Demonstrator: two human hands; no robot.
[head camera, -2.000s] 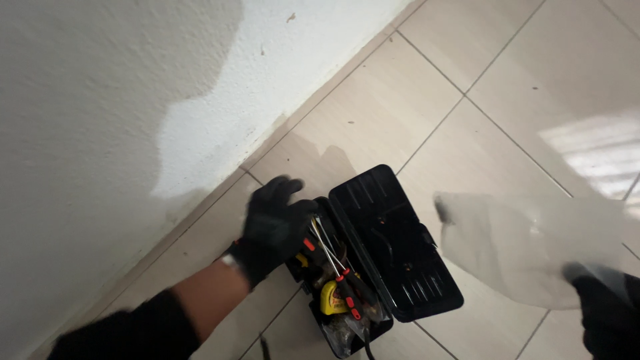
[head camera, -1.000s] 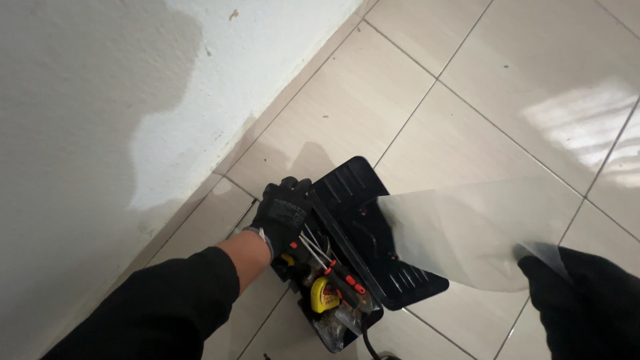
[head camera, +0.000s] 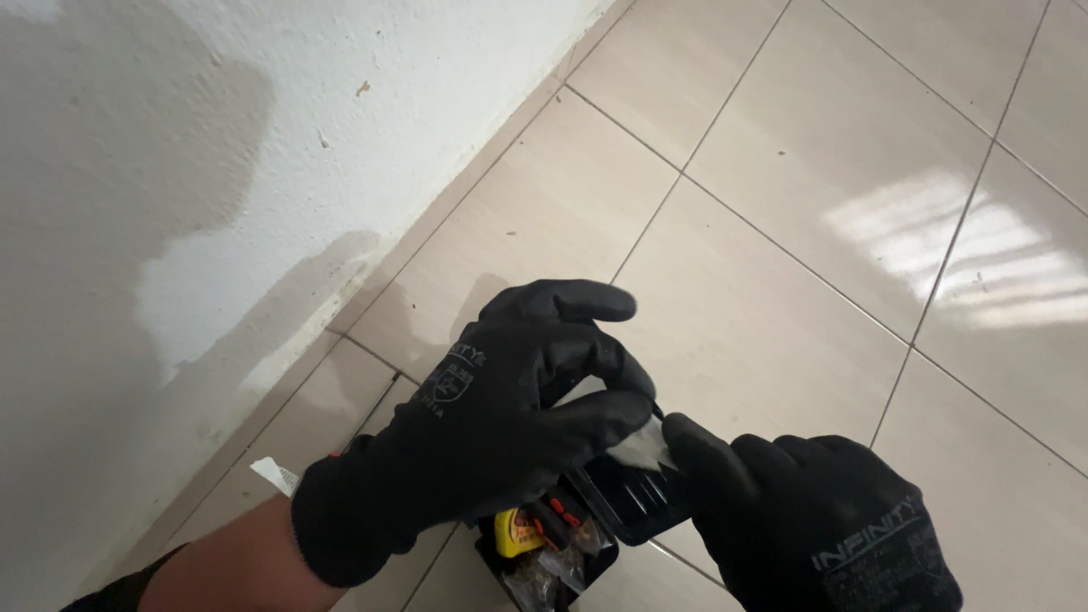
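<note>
Both hands wear black coated work gloves. My left hand (head camera: 527, 399) is above the toolbox, its thumb and index finger pinching a piece of translucent plastic sheet (head camera: 639, 446). My right hand (head camera: 790, 501) meets it from the right, thumb and fingers closed at the edge of the same sheet. Below them the black plastic toolbox (head camera: 605, 568) lies open on the floor, its ribbed lid (head camera: 633, 501) folded to the right and partly hidden by my hands. In the box are a yellow tape measure (head camera: 517, 533), red-and-black tool handles (head camera: 557, 517) and small clear plastic bags (head camera: 544, 578).
A white wall (head camera: 340, 110) with rough, patchy plaster rises at the left. Beige floor tiles (head camera: 790, 212) with dark grout lines stretch across the right, with small specks of debris on them. A white tag (head camera: 274, 474) sticks out beside my left wrist.
My left hand has left the toolbox's left edge and come up to the plastic sheet. My right hand has moved left to meet it. The sheet, spread wide earlier, now shows only as a small part between them.
</note>
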